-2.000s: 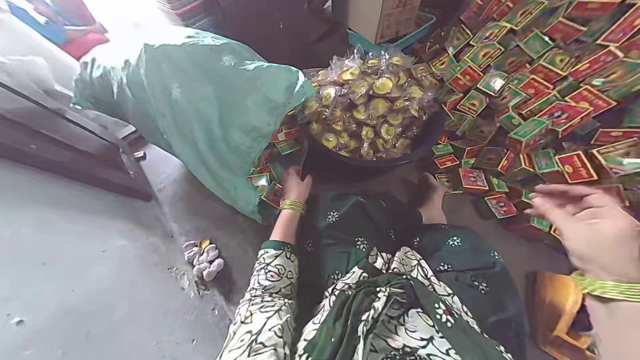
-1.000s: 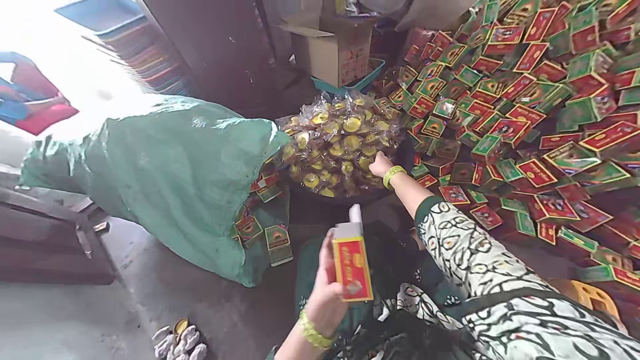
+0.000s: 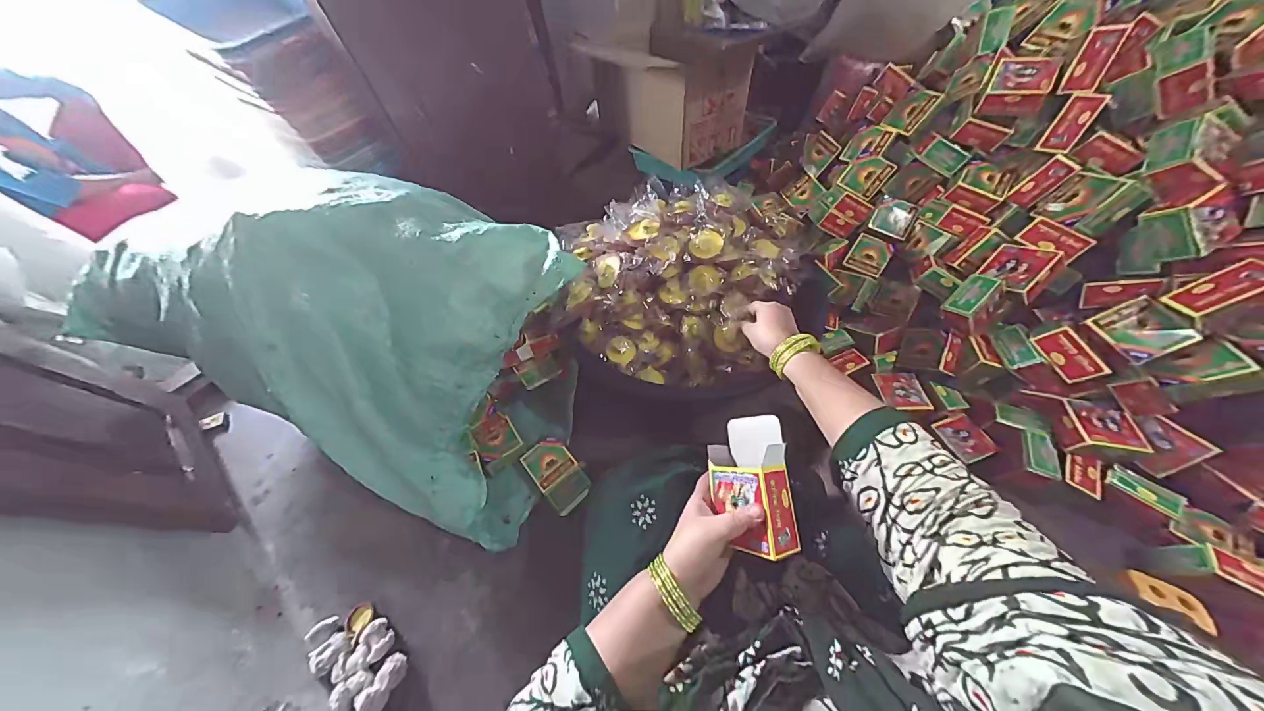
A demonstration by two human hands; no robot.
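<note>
My left hand (image 3: 713,538) holds a small red and yellow printed carton (image 3: 758,504) upright above my lap, its top flap raised. My right hand (image 3: 770,328) is at the right side of a heap of clear plastic-wrapped items with yellow round parts (image 3: 681,286), piled in a dark round basin (image 3: 681,383). Its fingertips touch the wrappers; whether they grip one is hidden. To the left lies a green woven sack (image 3: 365,326), several small cartons (image 3: 555,476) at its mouth.
A large pile of red and green cartons (image 3: 1071,351) spreads over the right side. Behind the basin a cardboard box (image 3: 681,109) stands in a teal tray (image 3: 755,148). A cluster of greyish-white lumps (image 3: 360,662) lies on the floor at lower left, and an orange plastic object (image 3: 1170,600) at lower right.
Two seconds ago my left hand was at the sack's mouth and my right hand over the carton pile. My left hand now holds a carton above my lap, and my right hand is at the wrapped items.
</note>
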